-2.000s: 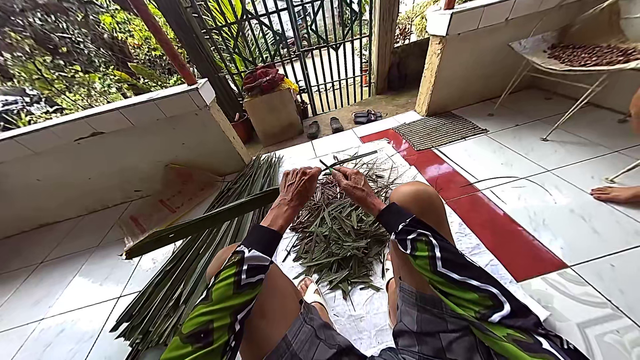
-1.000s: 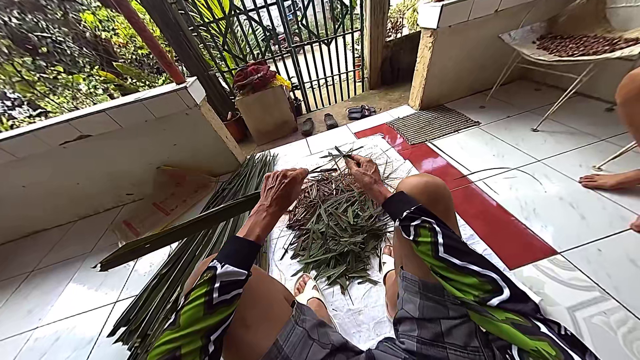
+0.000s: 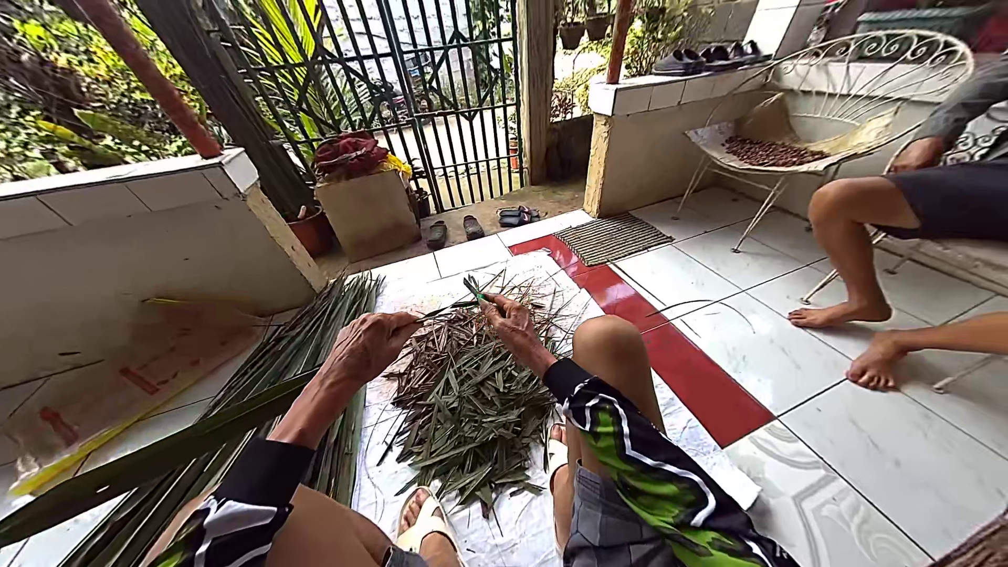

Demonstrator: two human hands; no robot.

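Observation:
My left hand (image 3: 370, 342) is closed on a long green leaf strip (image 3: 173, 441), whose wide part trails to the lower left and whose thin end points toward my right hand. In my right hand (image 3: 508, 315) is a small tool with a green part (image 3: 479, 296), its kind unclear, with dark leaf tips beside it. Both hands are above a heap of short cut leaf pieces (image 3: 472, 417), green in front and brownish behind, lying on a white cloth (image 3: 512, 528). A bundle of long leaf strips (image 3: 315, 354) lies left of the heap.
Two other people's bare feet (image 3: 841, 315) are at the right, near a wire chair holding dark beans or nuts (image 3: 772, 152). A striped mat (image 3: 614, 239), loose shoes (image 3: 472, 227), a planter block (image 3: 368, 213) and a metal gate (image 3: 441, 102) stand or lie ahead. A low wall (image 3: 142, 260) borders the left.
My hands have drawn apart from their close position two seconds ago, with the long leaf still in my left hand. The view has shifted, showing more of the people at the right.

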